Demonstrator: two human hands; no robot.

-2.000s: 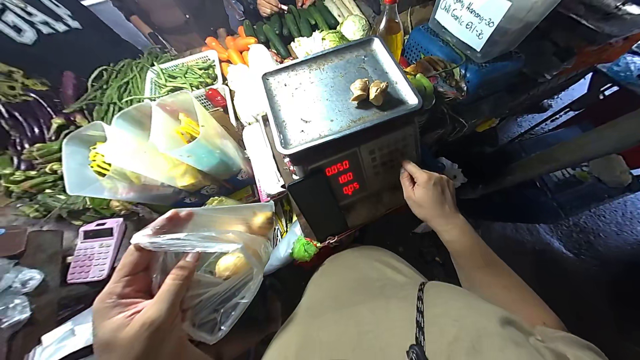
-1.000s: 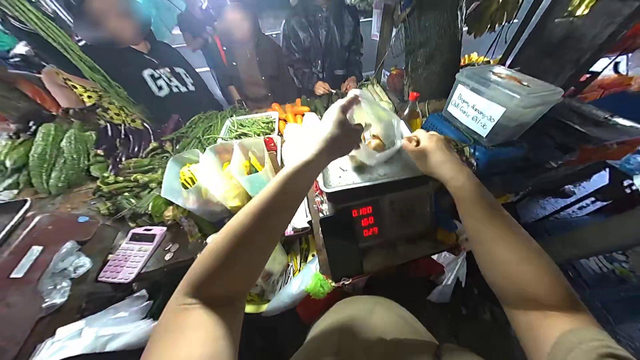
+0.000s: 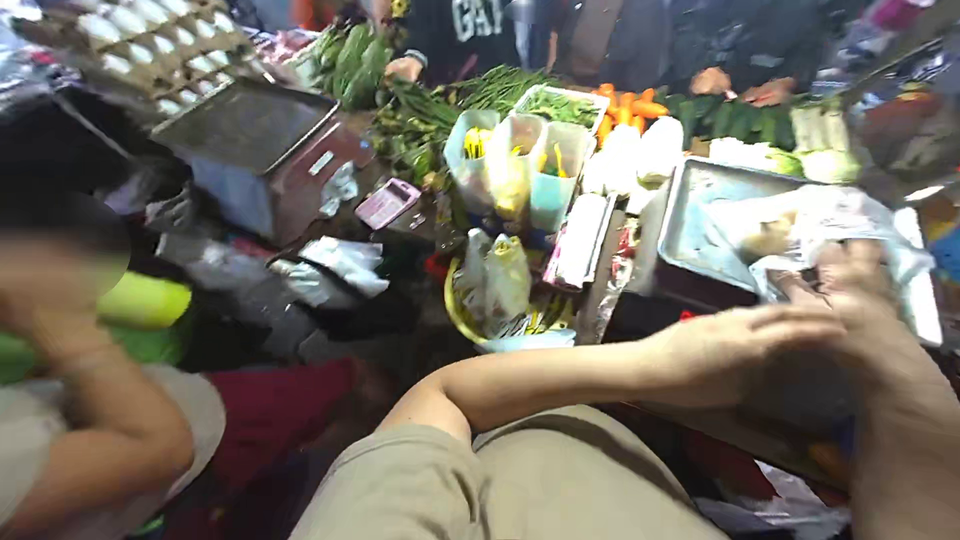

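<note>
The metal pan of a weighing scale [image 3: 694,225] is at the right of the head view. On it lies a clear plastic bag [image 3: 832,210] with pale brown produce [image 3: 769,236] inside. My right hand [image 3: 855,292] is at the near side of the bag, fingers against the plastic; blur hides whether they grip it. My left hand [image 3: 735,349] reaches across in front of the scale, its fingertips beside or over my right hand. I cannot tell whether it holds anything. The scale's display is mostly hidden behind my left hand and forearm.
Left of the scale stand plastic containers of yellow items [image 3: 499,180], a yellow-rimmed basket [image 3: 454,300] and a pink calculator [image 3: 388,203]. Carrots [image 3: 630,109] and cucumbers [image 3: 727,124] lie behind. Egg trays [image 3: 161,49] are at the far left. A person [image 3: 97,420] sits close at left; others stand across the stall.
The view has swung left. The bag, held up over the scale a second ago, now rests on the pan. My left hand has come down from the raised bag to beside my right hand.
</note>
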